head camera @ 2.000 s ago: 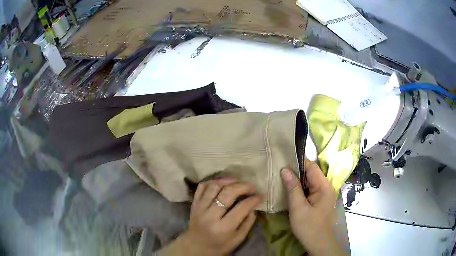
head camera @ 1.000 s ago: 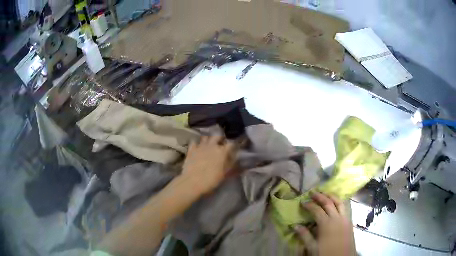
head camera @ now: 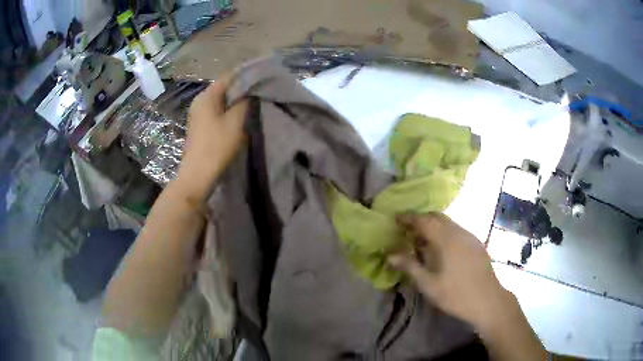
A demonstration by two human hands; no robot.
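Note:
A large grey-brown garment body panel (head camera: 310, 275) hangs in folds in front of me, with a dark strip running down it. My left hand (head camera: 218, 127) grips its upper edge at the left and holds it raised. A green sleeve or panel (head camera: 426, 176) comes out of the body and lies partly on the white table. My right hand (head camera: 430, 264) is at the near part of the green cloth, fingers bent and blurred, pinching it. A strip of beige cloth (head camera: 215, 282) shows below my left forearm.
The sewing machine (head camera: 599, 162) with a blue tube stands at the right, small dark metal parts beside it. Cardboard (head camera: 338, 28) and an open notebook (head camera: 522, 48) lie at the back. Clear plastic wrap (head camera: 151, 144) and a white bottle (head camera: 148, 77) are at the left.
My left hand has moved up and left, lifting the body panel. The beige piece no longer lies across the top. My right hand stays at the green cloth, which has shifted left.

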